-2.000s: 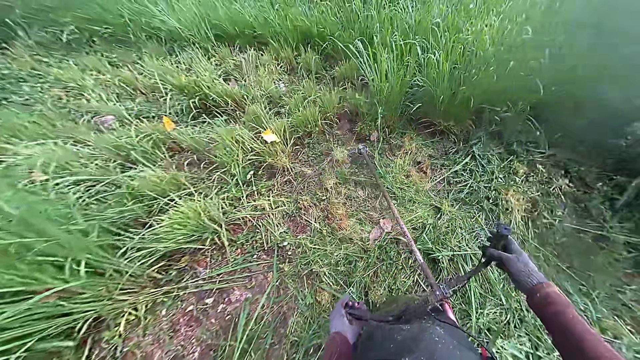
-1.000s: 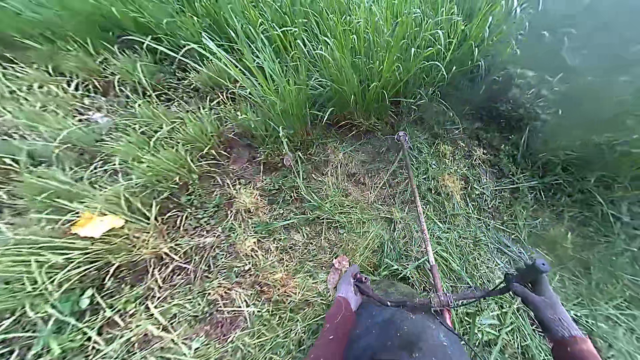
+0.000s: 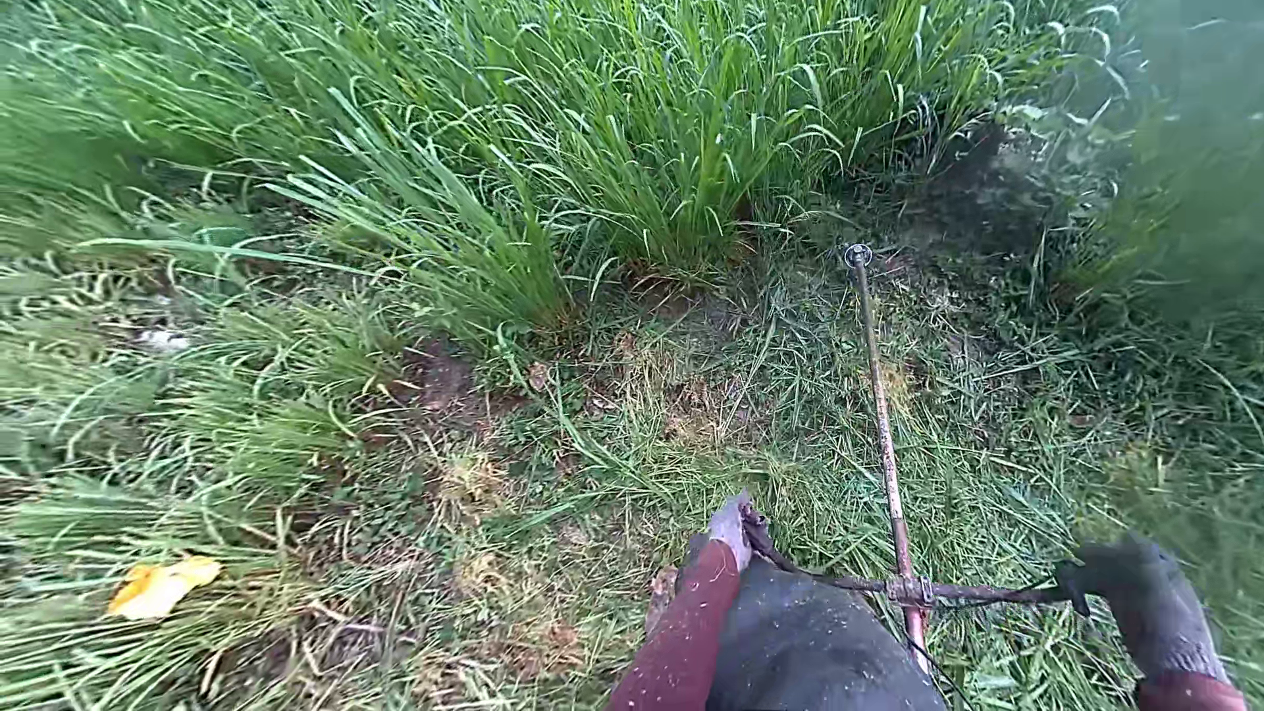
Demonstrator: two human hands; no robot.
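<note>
A brush cutter with a long worn metal shaft (image 3: 885, 434) reaches forward from my body, its cutting head (image 3: 857, 257) low over cut grass near the base of tall green grass (image 3: 691, 148). My left hand (image 3: 732, 528), in a greyish glove, is closed around the left end of the handlebar (image 3: 953, 592). My right hand (image 3: 1145, 592), in a dark glove with a grey cuff, grips the handlebar's right end. A bracket joins bar and shaft between the hands. Whatever spins at the cutting head is too blurred to make out.
Dense tall grass stands across the top. Cut clippings (image 3: 790, 474) and bare soil patches (image 3: 439, 380) cover the middle ground. A yellow leaf (image 3: 163, 587) lies at lower left, and a pale object (image 3: 163, 341) sits at the left. Dark fabric (image 3: 810, 642) covers my lower body.
The cutter's shaft and head have swung to the right, both hands staying on the handlebar. The view has shifted too, and more tall grass now shows ahead.
</note>
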